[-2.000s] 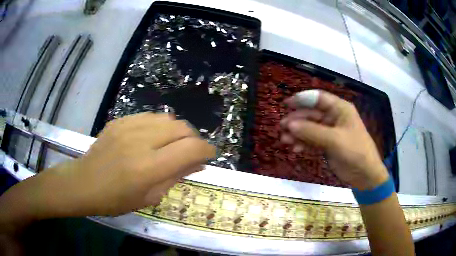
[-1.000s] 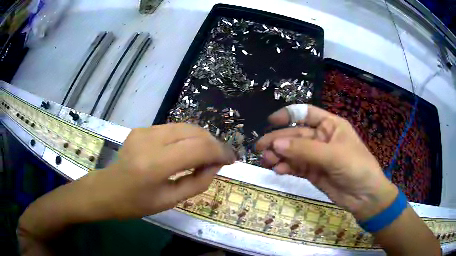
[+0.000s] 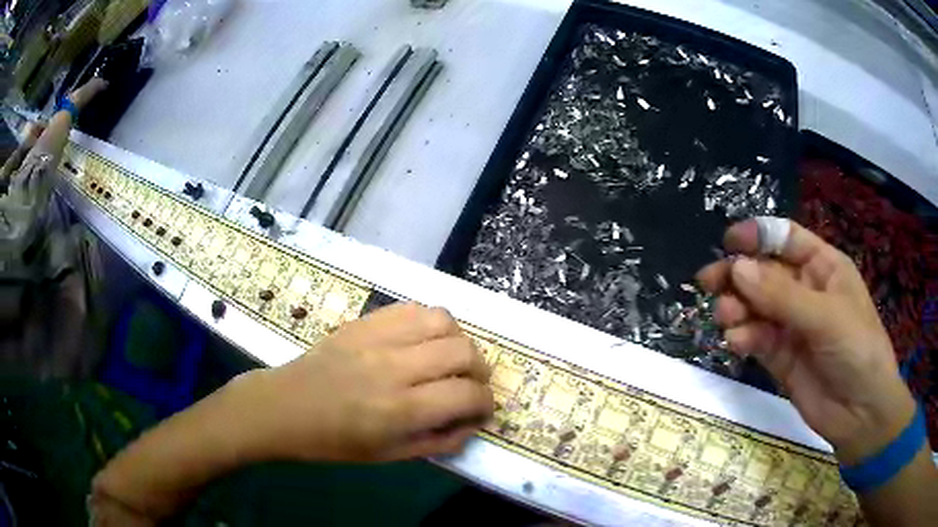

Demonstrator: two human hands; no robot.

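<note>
My left hand [image 3: 386, 386] is over the pale-yellow circuit board panel [image 3: 617, 427] in the rail, fingers bent down at the board; its fingertips are hidden, so I cannot tell what it holds. My right hand [image 3: 797, 309], with a white finger cot [image 3: 772, 235] and a blue wrist strap [image 3: 887, 450], is raised over the lower right of the tray with silver parts [image 3: 617, 185]. Its thumb and fingers are curled close together; any part between them is too small to tell. Small red-brown components [image 3: 620, 453] stand on the board.
The tray with red parts [image 3: 874, 226] is at the right, partly behind my right hand. Another board panel [image 3: 237, 270] lies in the rail at left. Grey bars [image 3: 386, 139] lie on the bench. Another person's hand [image 3: 46, 134] and a plastic bag [image 3: 190, 23] are at the far left.
The view has turned left, so trays and bars appear further right and a co-worker's hands show. My left hand has moved from beside the silver tray's front edge down onto the board. The hands are further apart.
</note>
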